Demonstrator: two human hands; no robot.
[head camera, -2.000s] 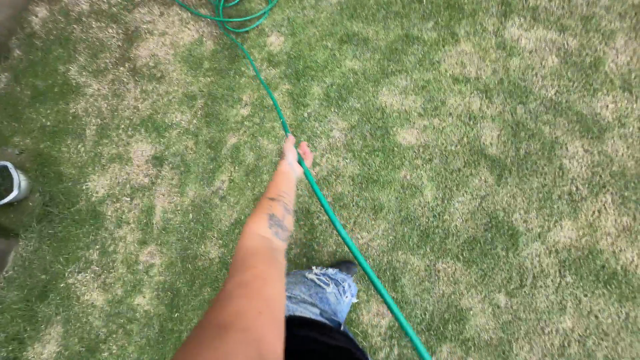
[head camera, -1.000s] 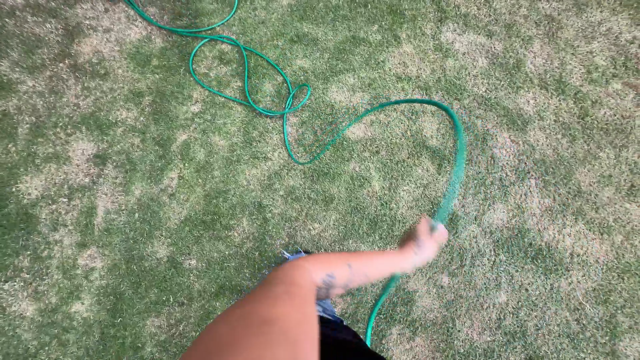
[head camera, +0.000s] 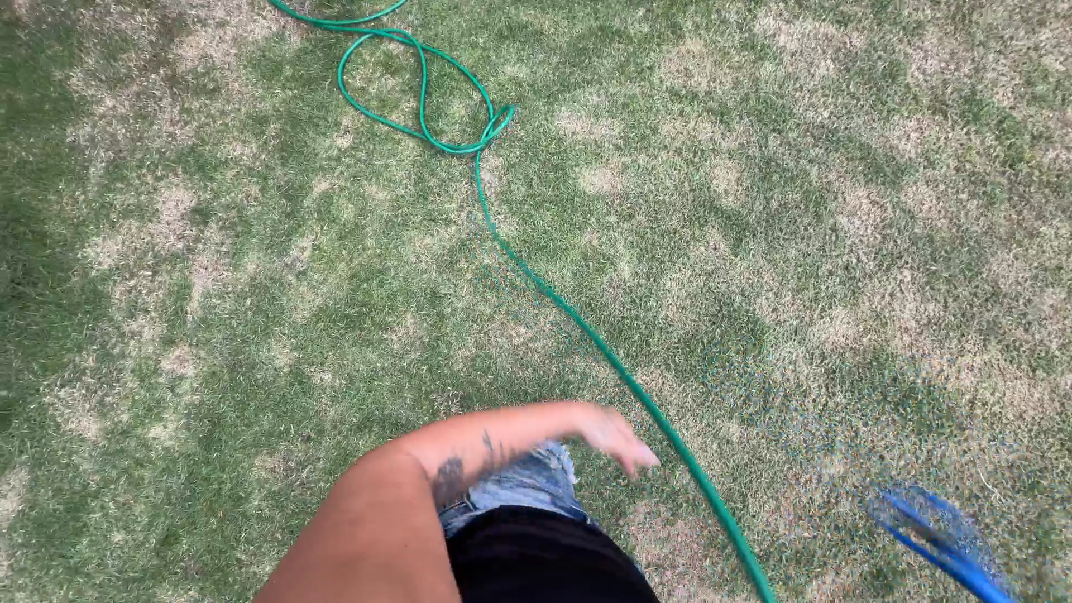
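A green garden hose (head camera: 624, 374) runs taut from the lower right up to a tangle of loops on the grass. My left hand (head camera: 618, 437), blurred by motion, is just left of the hose with its fingers extended and holds nothing; a gap of grass shows between fingertips and hose. My right hand is out of view. At the lower right is a blurred blue object (head camera: 946, 544), looped at its end; what it is and what holds it cannot be told.
Patchy green and tan lawn (head camera: 251, 251) spreads all around. The hose loops (head camera: 456, 149) lie at the upper left of centre, crossing over one another. My denim shorts (head camera: 528, 486) and black top show at the bottom.
My left hand has let go of the hose and drawn in to the left. The hose, in a wide bend one second ago, now runs nearly straight. The blue object has come into view.
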